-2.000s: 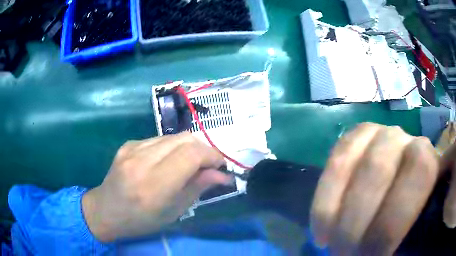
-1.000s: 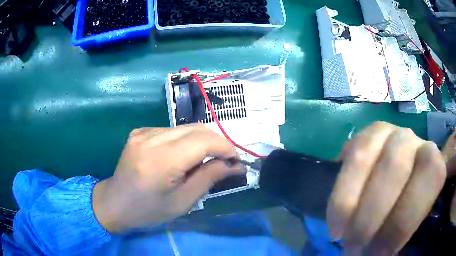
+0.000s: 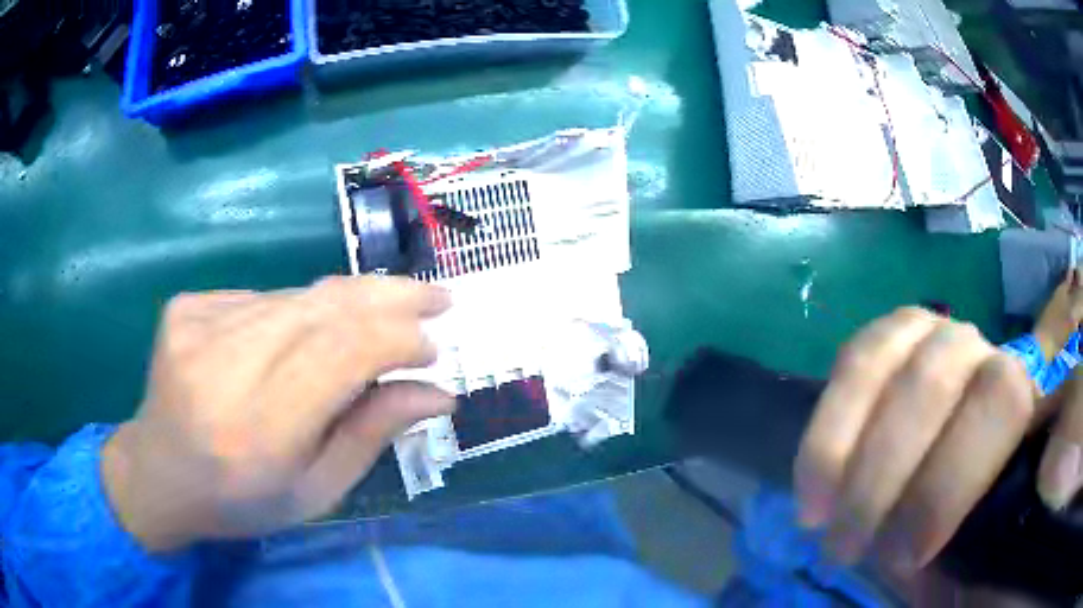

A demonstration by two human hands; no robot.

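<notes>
A white plastic housing (image 3: 523, 303) lies open on the green mat, with a slotted grille and a dark rectangular window. A black fan or speaker unit (image 3: 382, 226) sits in its upper left corner, and a red lead (image 3: 418, 202) runs over the unit and grille. My left hand (image 3: 285, 398) is over the housing's left edge, thumb and fingers apart, with nothing visible between them. My right hand (image 3: 920, 434) is closed around a thick black electric screwdriver (image 3: 748, 410), right of the housing and apart from it. The screwdriver's bit cannot be made out.
A blue bin (image 3: 220, 86) and a pale bin (image 3: 469, 45) of small black parts stand at the far edge. Dark units lie at the far left. More white housings (image 3: 831, 131) with red wires lie at upper right. Another person's hand (image 3: 1059, 311) shows at the right edge.
My left hand has moved left and its fingertips have parted from the screwdriver tip. The screwdriver has drawn off rightward, clear of the housing. The red lead now lies up near the grille.
</notes>
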